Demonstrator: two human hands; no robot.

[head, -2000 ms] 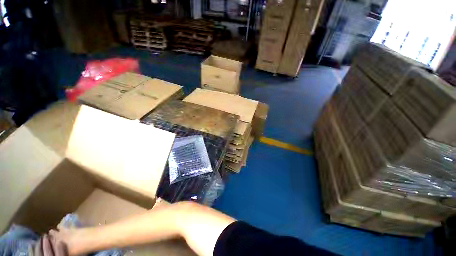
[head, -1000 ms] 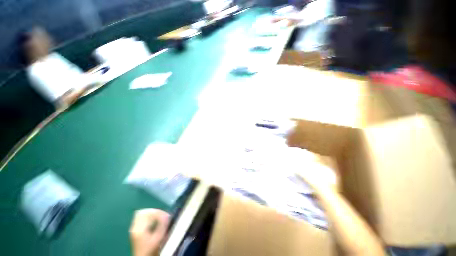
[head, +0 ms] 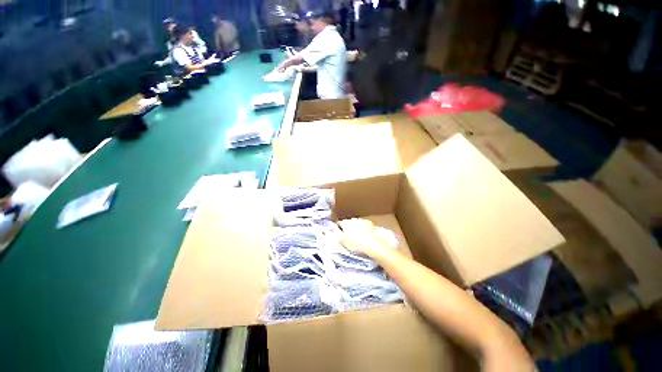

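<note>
An open shipping carton (head: 477, 211) stands in front of me, its flaps spread. Bubble-wrapped packets (head: 296, 299) fill its left and near parts in rows; bare cardboard shows at the far right inside. My right hand (head: 361, 236) reaches in from the right and rests on or at the packets near the middle. Its fingers are washed out, so any grip is unclear. My left hand is not in view. More bubble packets (head: 218, 190) lie on the green belt (head: 156, 243) left of the carton, and a larger one (head: 158, 349) lies at the lower left.
A grey bubble bag (head: 517, 287) lies right of the carton. Folded-down cartons (head: 493, 142), red film (head: 456, 99) and flattened cartons (head: 599, 225) are beyond and right. A person in white (head: 330, 62) stands at the far belt side; others sit along the left.
The view has swung back over the carton. My left hand, near the carton's left edge a second ago, has left the picture. My right hand is still inside the carton.
</note>
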